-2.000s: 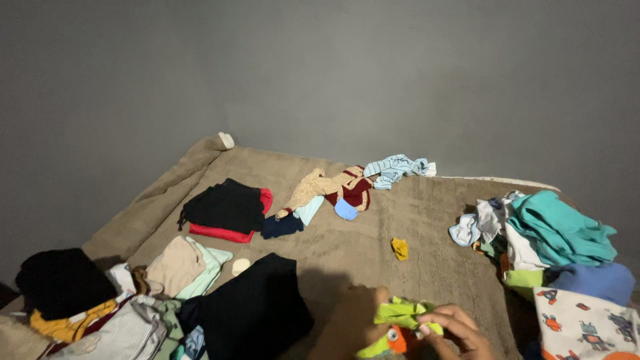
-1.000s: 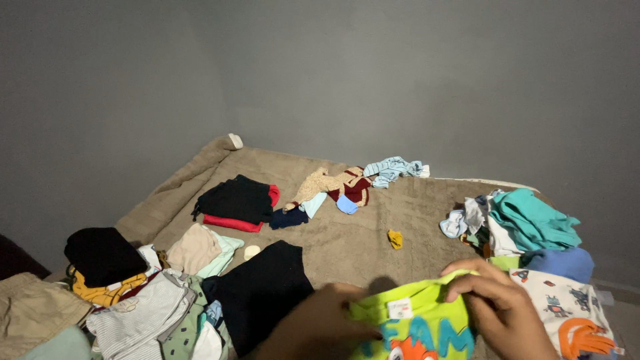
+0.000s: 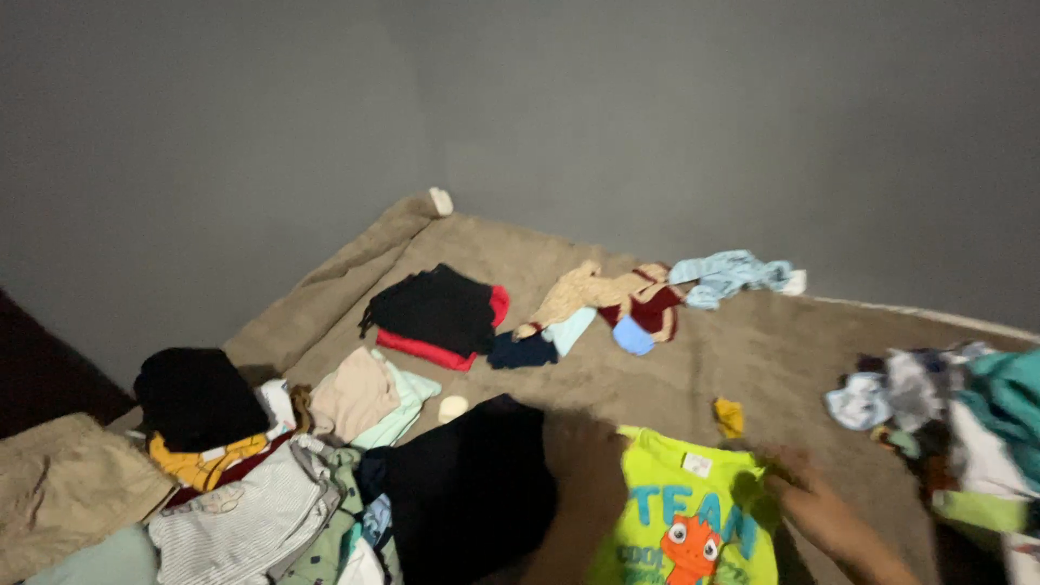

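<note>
A lime-green printed T-shirt (image 3: 691, 504) with an orange cartoon figure and blue lettering lies spread at the bottom right of centre. My left hand (image 3: 587, 463), blurred, is at the shirt's left shoulder, beside a black garment (image 3: 471, 487); whether it grips the fabric cannot be told. At the opposite shoulder, my right hand (image 3: 792, 475) is blurred too, and its fingers' hold on the cloth is unclear. A small mustard-yellow cloth piece (image 3: 729, 418) lies just beyond the shirt on the brown blanket (image 3: 650, 390).
Piled clothes, including a grey striped garment (image 3: 244, 520) and a folded black one (image 3: 199, 398), fill the left. Black and red garments (image 3: 431, 313), a beige garment (image 3: 569, 296) and a light-blue one (image 3: 731, 275) lie farther back. A teal garment (image 3: 1007, 398) tops the right pile. Grey walls (image 3: 650, 122) stand behind.
The lime-green shirt was bunched in my hands two seconds ago, then held partly opened. Now it is spread out with its printed front showing, and my hands are farther apart.
</note>
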